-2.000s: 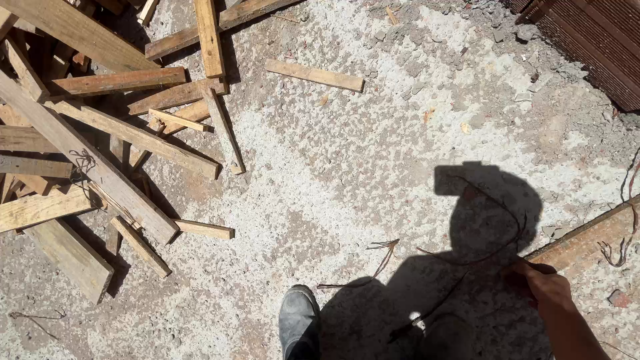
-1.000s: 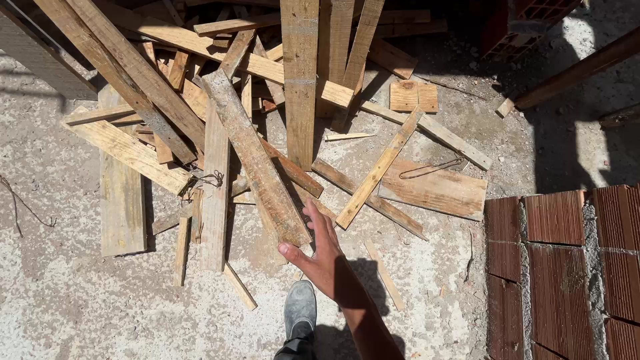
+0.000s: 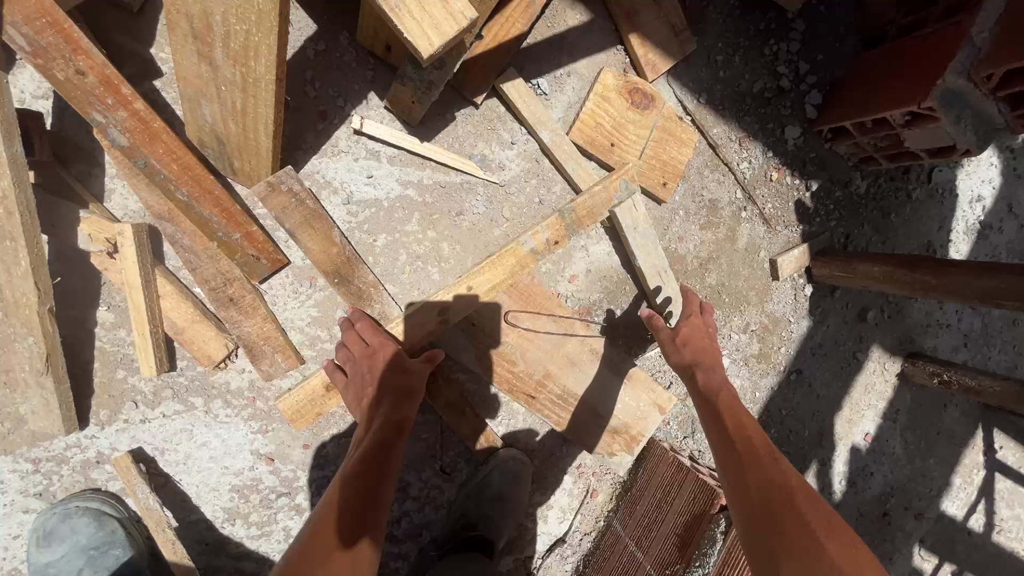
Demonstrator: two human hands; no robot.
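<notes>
My left hand (image 3: 380,372) rests over a long narrow wooden batten (image 3: 512,268) near its lower end, fingers on the far side and thumb on the near side. That batten lies aslant across other pieces. To the right, my right hand (image 3: 686,336) is at the near end of a greyish wooden strip (image 3: 644,244), thumb and fingers on either side of it; how firm the hold is cannot be told. Between the hands lie a wide flat board (image 3: 560,368) and a bent wire loop (image 3: 552,322) on it.
Thick boards (image 3: 228,88) and an orange-brown plank (image 3: 152,144) lie at the left. A short knotted wood block (image 3: 636,128) is beyond the strip. Hollow bricks (image 3: 888,120) stand upper right, more bricks (image 3: 652,512) near my feet, and round poles (image 3: 920,278) at the right.
One second ago only one hand showed, beside a long board in the pile; now both hands are at wooden pieces farther right. The view has moved a lot.
</notes>
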